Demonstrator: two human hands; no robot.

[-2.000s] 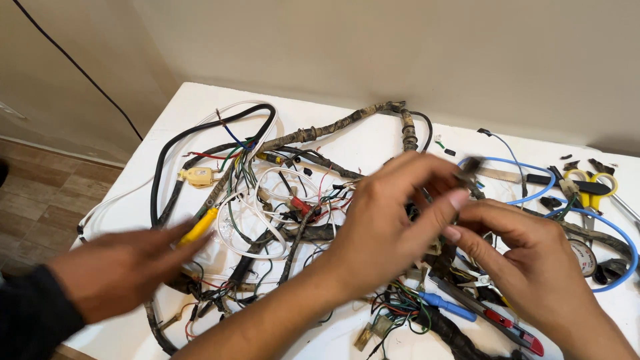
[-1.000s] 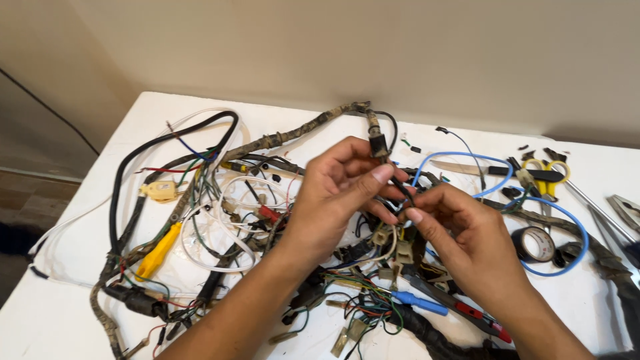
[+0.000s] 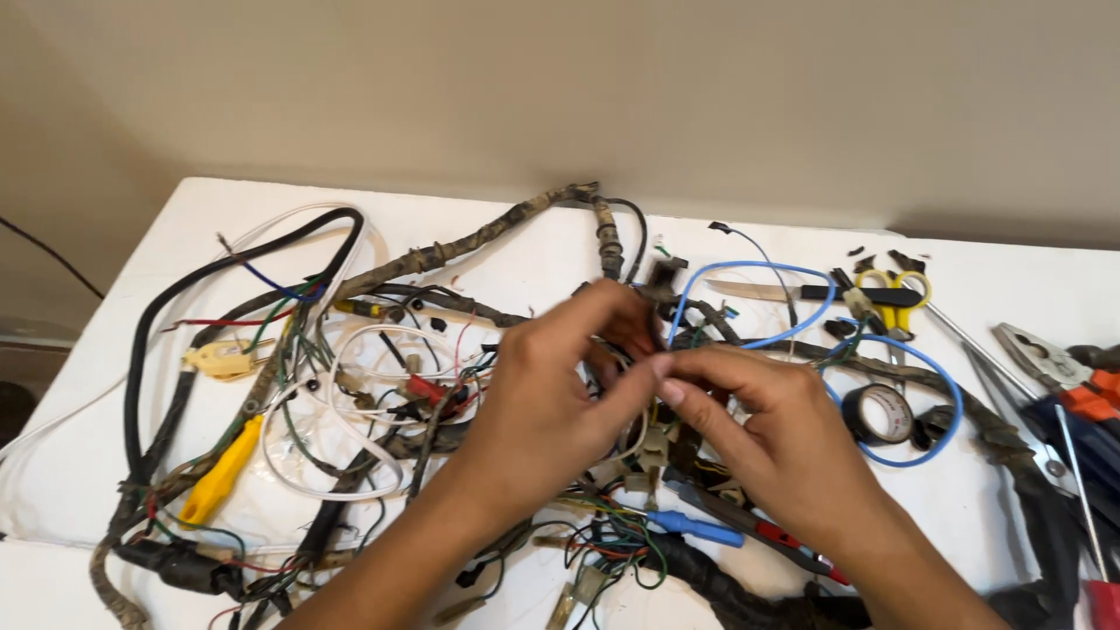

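Note:
An old wiring harness with worn tape wrapping spreads over the white table. Above its middle, my left hand grips a dark piece of the harness, blurred and partly covered by the fingers. My right hand meets it at the fingertips, thumb and forefinger pinched together on the same dark piece; exactly what lies between them is hidden. Below the hands are loose coloured wires with connectors, a blue-handled tool and a red and grey cutter-like tool.
A yellow handle and a cream plug lie left. To the right are a knife, yellow-handled scissors, a black tape roll, a blue cable loop and pliers. A wall stands behind the table.
Another person's hand, at the yellow handle two seconds ago, has left the view; the handle lies on the table. My hands stay together at the harness, fingertips now closer than one second ago.

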